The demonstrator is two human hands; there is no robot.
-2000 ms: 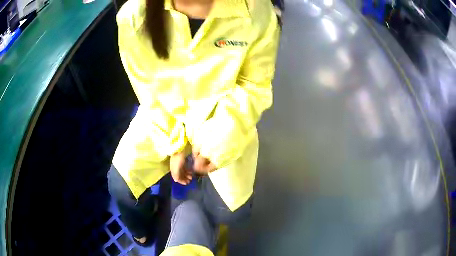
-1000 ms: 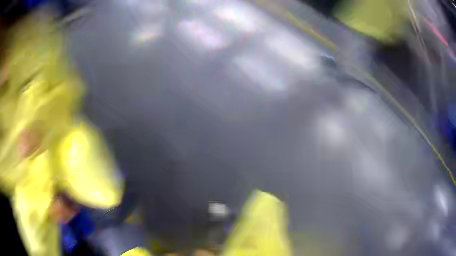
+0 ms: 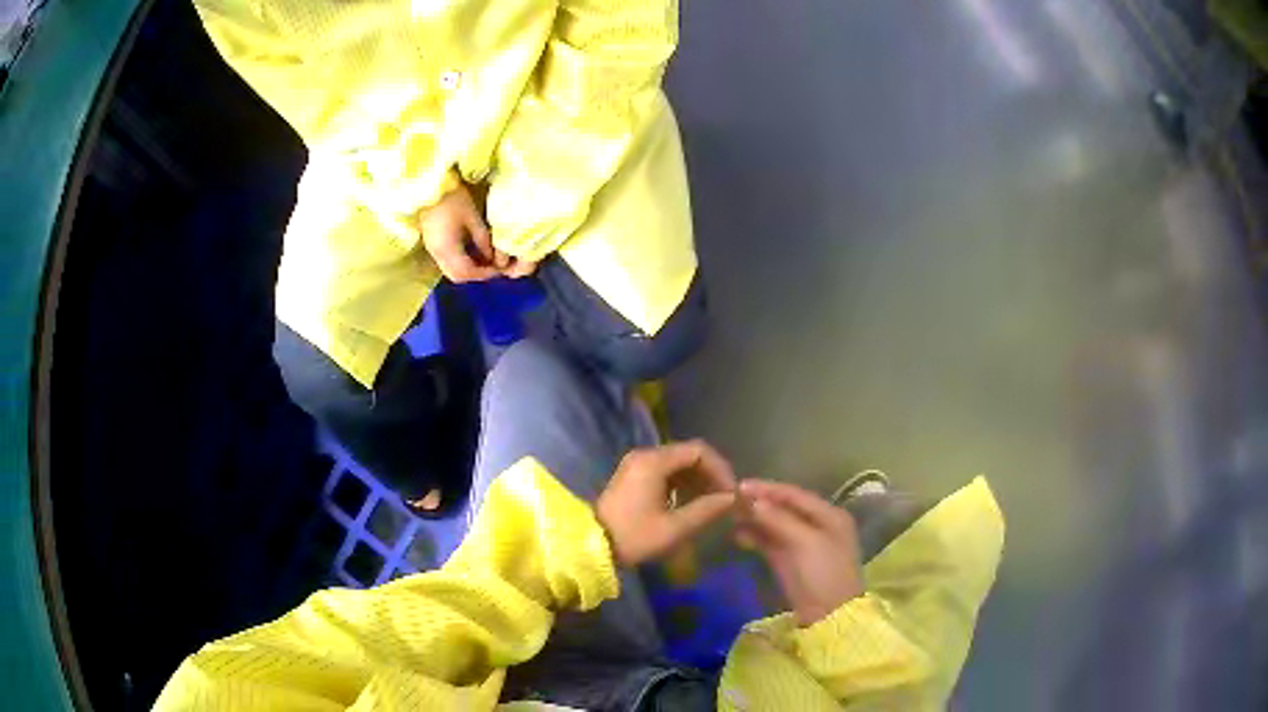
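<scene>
My left hand [image 3: 651, 504] and my right hand [image 3: 809, 545] are bare and held in front of me above my lap. Their fingertips meet, with thumb and index finger of my left hand curved into a loop. Whether something tiny is pinched between them cannot be told. The yellow smock [image 3: 535, 536] covers my arms, with gathered cuffs at the wrists. My leg in grey-blue trousers [image 3: 535, 403] reaches forward below my left hand.
A person in a yellow smock [image 3: 417, 98] sits facing me, hands together in the lap. A blue lattice [image 3: 373, 522] lies low at left. Blue plastic [image 3: 709, 612] shows below my hands. A green curved work surface [image 3: 25, 278] borders the left. Grey shiny floor [image 3: 890, 278] lies right.
The view swung right with blur, then returned to the seated person and tilted lower. Both my hands are now clearly in view with fingertips together; two seconds ago they were out of view.
</scene>
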